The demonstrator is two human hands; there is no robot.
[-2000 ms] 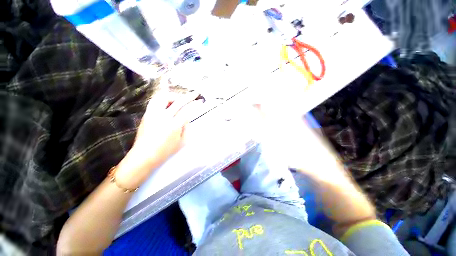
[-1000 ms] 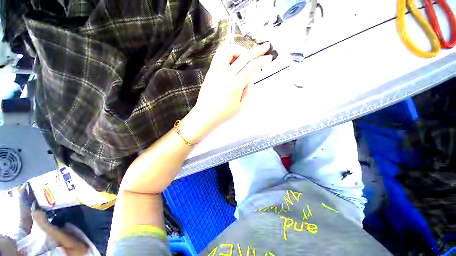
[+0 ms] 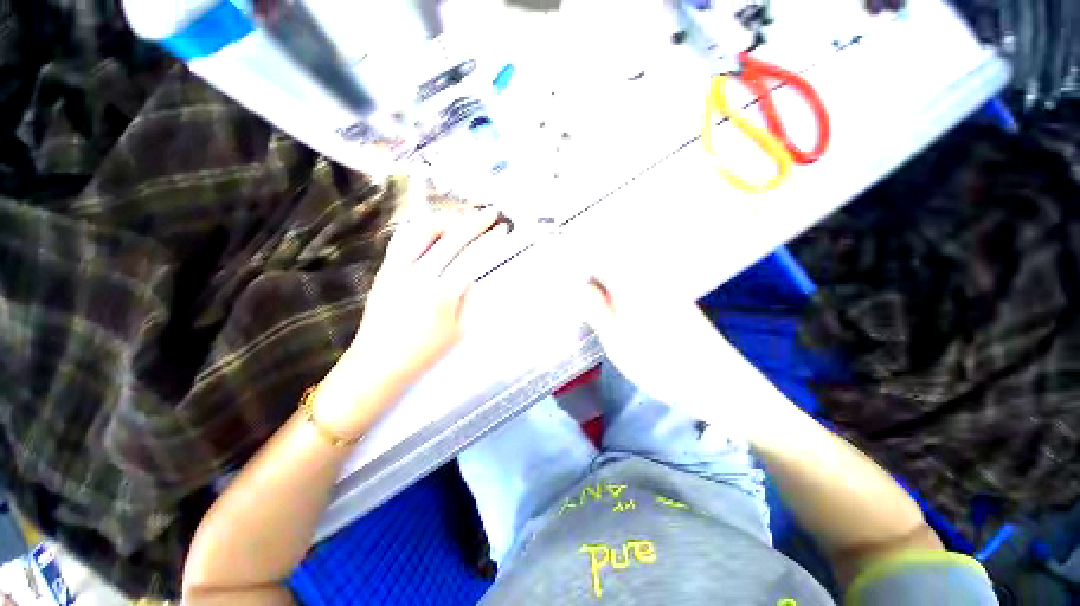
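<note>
A dark plaid garment piece [image 3: 178,225] lies heaped at the left, running to the needle area [image 3: 409,148] of a white sewing machine with a blue stripe [image 3: 213,33]. My left hand [image 3: 415,290] lies palm down at the cloth's edge, just below the needle area, with a small dark strip of cloth at its fingertips. My right hand [image 3: 628,314] is over the front edge of the table, right of my left hand and apart from it. It is washed out by glare; only a fingertip outline shows, and I see nothing in it.
Scissors with yellow and red-orange handles [image 3: 770,124] lie on the white table [image 3: 865,130], right of the needle area. Thread scraps dot the table. A second dark plaid heap [image 3: 959,308] is at the right, beside something blue [image 3: 758,314]. A blue crate-like surface [image 3: 397,550] is below the table edge.
My right hand, out of view one second ago, is back in view over the table's front edge. The view has shifted with my head. My left hand stays at the cloth's edge.
</note>
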